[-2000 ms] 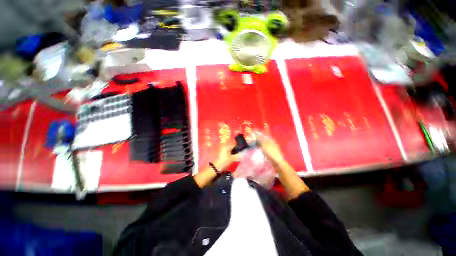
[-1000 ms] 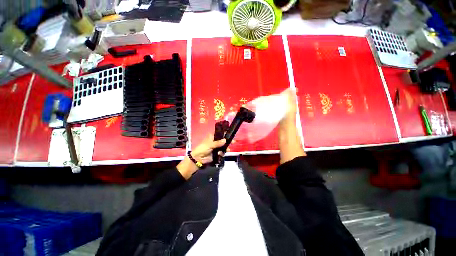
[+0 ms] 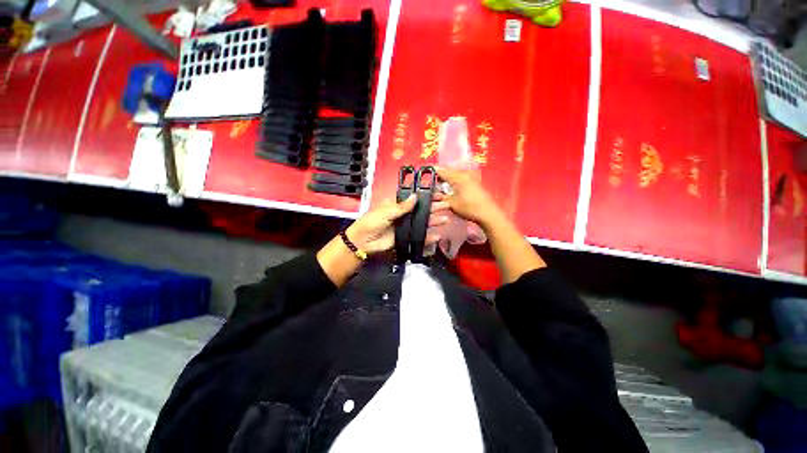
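Two black handheld units (image 3: 414, 212) stand side by side in front of my body, their looped ends pointing away from me. My left hand (image 3: 376, 228) grips them from the left. My right hand (image 3: 462, 202) touches the units from the right and has a clear plastic bag (image 3: 456, 234) crumpled under it. Its fingers are partly hidden, and part of the clear plastic lies over the red sheet beyond the hand. More black units (image 3: 341, 146) lie in dense rows on the bench to the left.
The red-covered bench (image 3: 504, 115) has a white perforated plate (image 3: 219, 88), a blue block (image 3: 149, 87) and white paper (image 3: 190, 164) at left. Another perforated plate (image 3: 783, 84) is at far right. Foam trays (image 3: 133, 380) and blue crates (image 3: 88, 296) stand below. The green fan (image 3: 535, 9) is cut off.
The view has tilted down and shifted. The two units, crossed at an angle before, are now parallel in my left hand. My right hand has come back beside them with the plastic bag.
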